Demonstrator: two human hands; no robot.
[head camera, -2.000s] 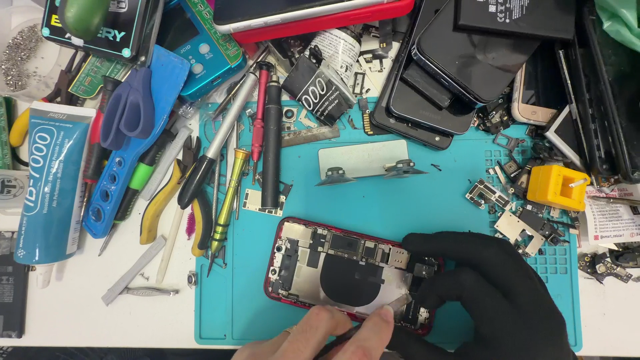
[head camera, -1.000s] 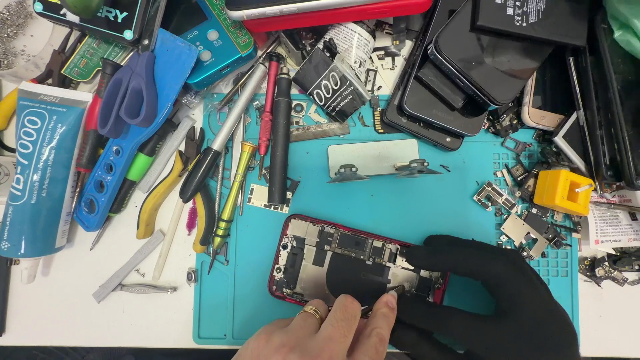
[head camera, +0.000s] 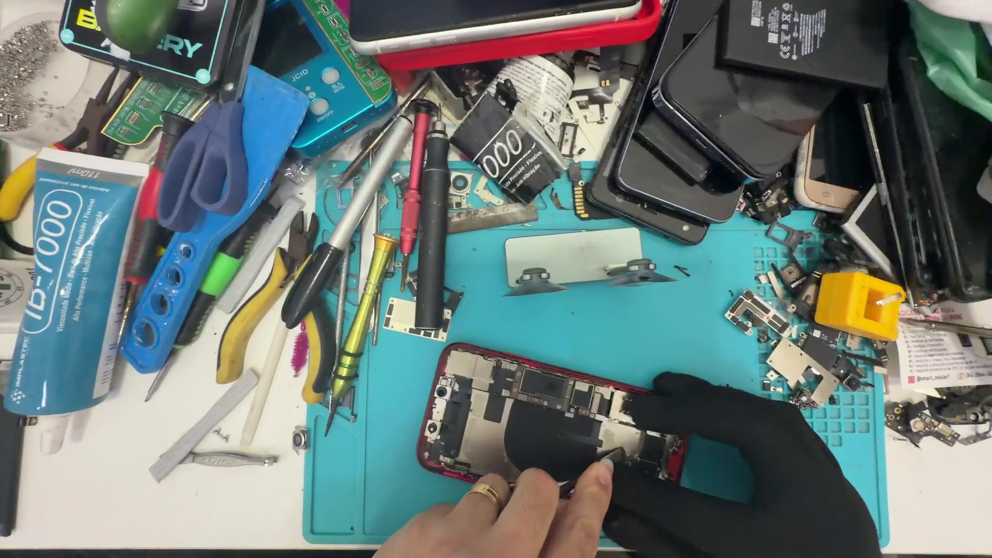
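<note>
A red-framed smartphone housing lies open and slightly tilted on the teal repair mat, its circuit board and black round pad exposed. My left hand, bare with a ring, comes over its near edge. Its fingers pinch a thin dark tool, mostly hidden, whose metallic tip touches the inside near the pad's right side. In a black glove, my right hand holds the housing's right end, with fingers at the far and near edges. Beyond the phone, a metal plate with two suction cups rests on the mat.
Left of the phone lie a yellow-green screwdriver, yellow-handled pliers, blue scissors and a glue tube. Stacked phones stand at the back. A yellow block and loose phone parts lie at right.
My left fingers have shifted slightly over the phone's near side, with the tool tip still inside the housing. The gloved right hand keeps its hold on the right end.
</note>
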